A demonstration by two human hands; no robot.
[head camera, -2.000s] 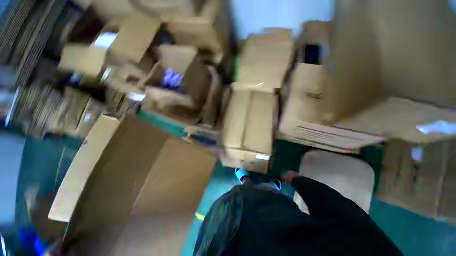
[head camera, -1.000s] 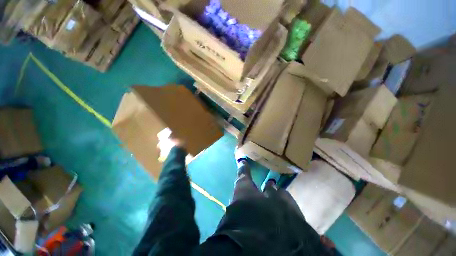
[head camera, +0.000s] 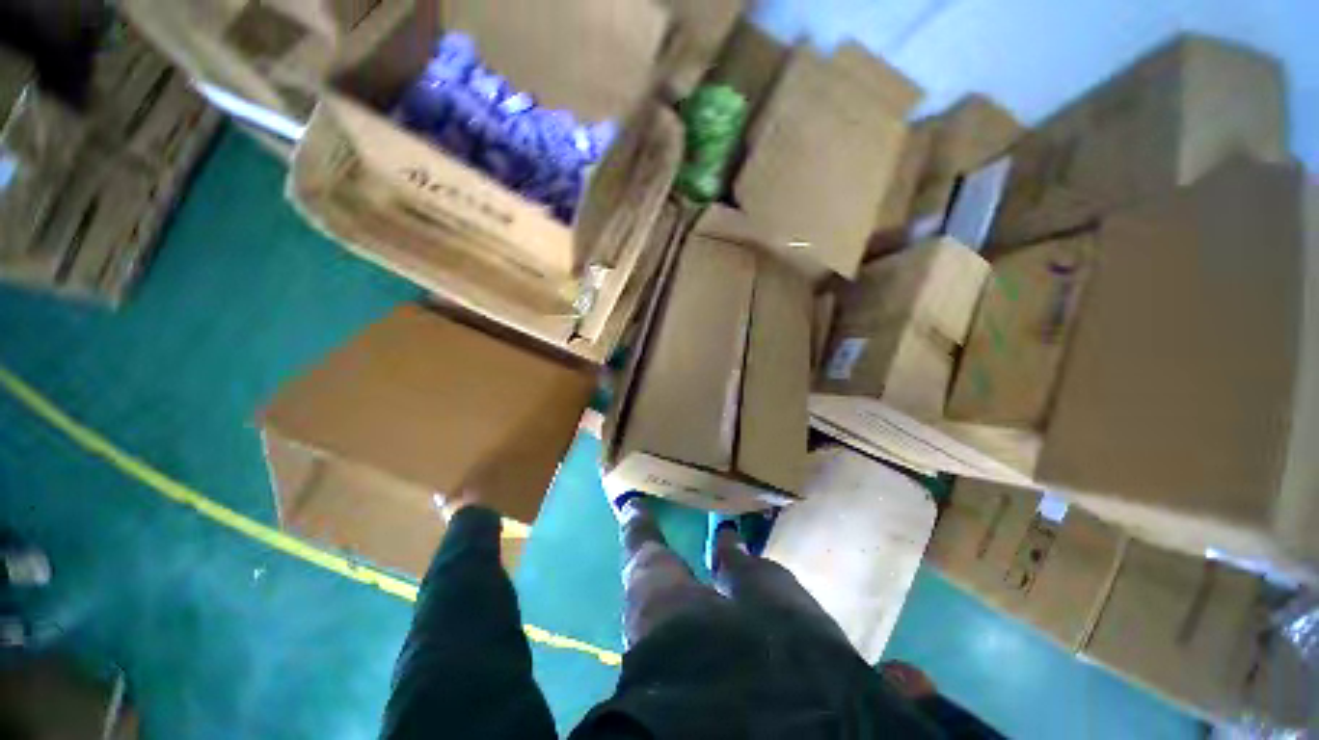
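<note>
A large brown carton (head camera: pixel 434 405) is low over or on the green floor, left of my legs. My left hand (head camera: pixel 466 506), small and blurred, is at its near upper edge and holds it there; the fingers are not clear. The carton's far right corner is close to the stacked cartons. My right hand (head camera: pixel 906 677) shows only in part at the bottom, beside my dark clothing; its fingers and anything in it are hidden.
A carton of purple parts (head camera: pixel 509 123) and a heap of green parts (head camera: pixel 712 138) stand ahead. A long closed carton (head camera: pixel 709 354) is before my feet, with a pale stool seat (head camera: pixel 854 542) beside it. More cartons (head camera: pixel 1172 347) are stacked right. A yellow line (head camera: pixel 188 492) crosses the floor.
The view has turned from the stacked cartons. The carton at my left hand has shifted toward the stack and away from the yellow line. A floor carton with mixed items has nearly left the view.
</note>
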